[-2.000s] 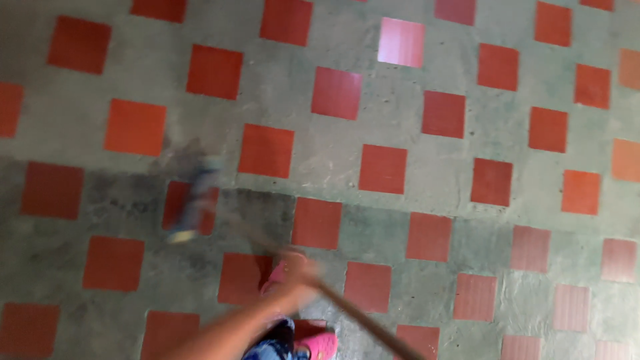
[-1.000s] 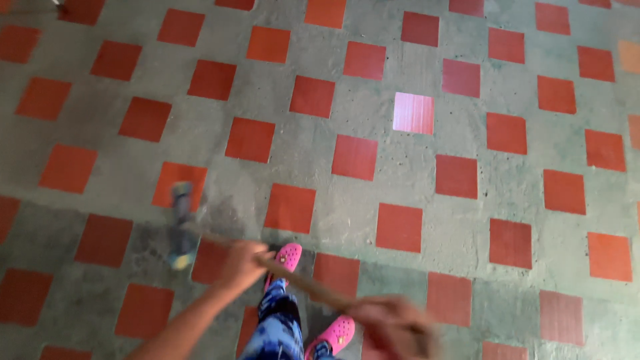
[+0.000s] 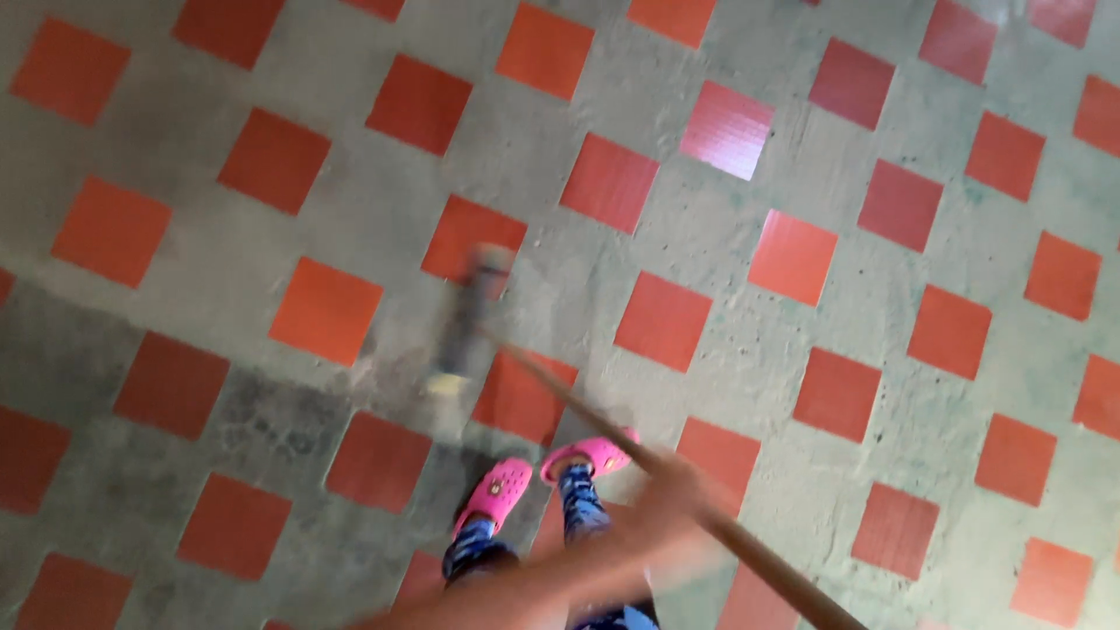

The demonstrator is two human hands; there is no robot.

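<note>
My left hand is closed around a long wooden handle that slants from the lower right up toward the left. At its far end a narrow, dark head with pale ends, blurred by motion, lies on the floor beside and partly over a red tile; the blur hides whether it is a brush or a mop. My left forearm crosses the view from the bottom edge. My right hand is outside the frame, and the handle runs out past the bottom edge.
The grey floor is set with spaced red square tiles. My feet, in pink clogs, stand just below the tool's head. A darker, stained band of floor runs along the left.
The tool's head has swung to the right relative to the tiles and my feet. My right hand, on the handle one second ago, has left the view. The view has turned.
</note>
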